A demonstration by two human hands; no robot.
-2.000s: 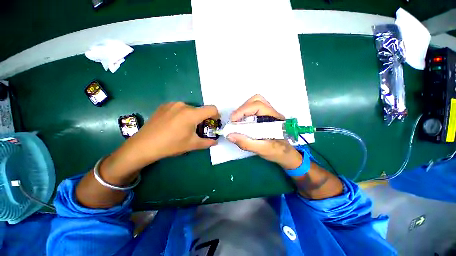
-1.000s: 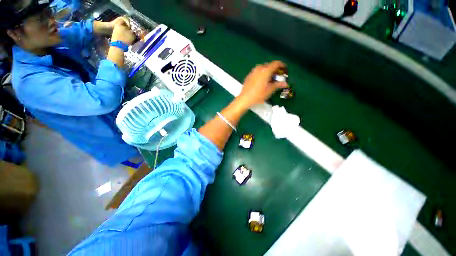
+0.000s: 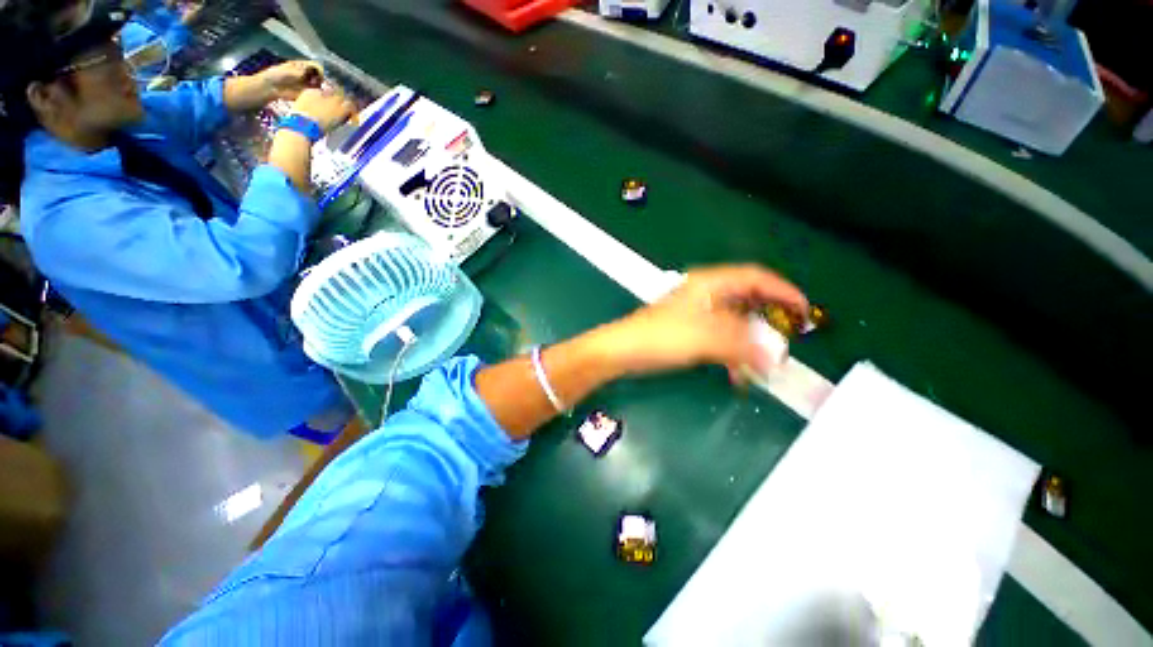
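Observation:
My left hand (image 3: 708,322), blurred, reaches across the pale rail. Its thumb and fingers are around a small black module with gold and white patches (image 3: 780,321). Another module (image 3: 813,316) lies right beside the fingertips, partly hidden; whether they touch is unclear. Two modules lie on the near green bench, one (image 3: 599,434) just below my forearm and one (image 3: 636,538) nearer me. More lie beyond the rail, one at centre (image 3: 634,191), one far off (image 3: 484,97) and one by the white sheet's right corner (image 3: 1053,494). My right hand is out of the picture.
White paper sheet (image 3: 860,506) at lower right, over the rail. Light-blue desk fan (image 3: 386,310) and white unit with round grille (image 3: 443,183) stand left of my arm. A person in blue (image 3: 152,228) works at upper left. White equipment (image 3: 809,32) and a blue-white box (image 3: 1030,76) stand at the far edge.
My left hand has moved right and nearer along the rail, towards the sheet. The centre module beyond the rail now lies apart from it. The view has shifted slightly, showing more of the far equipment.

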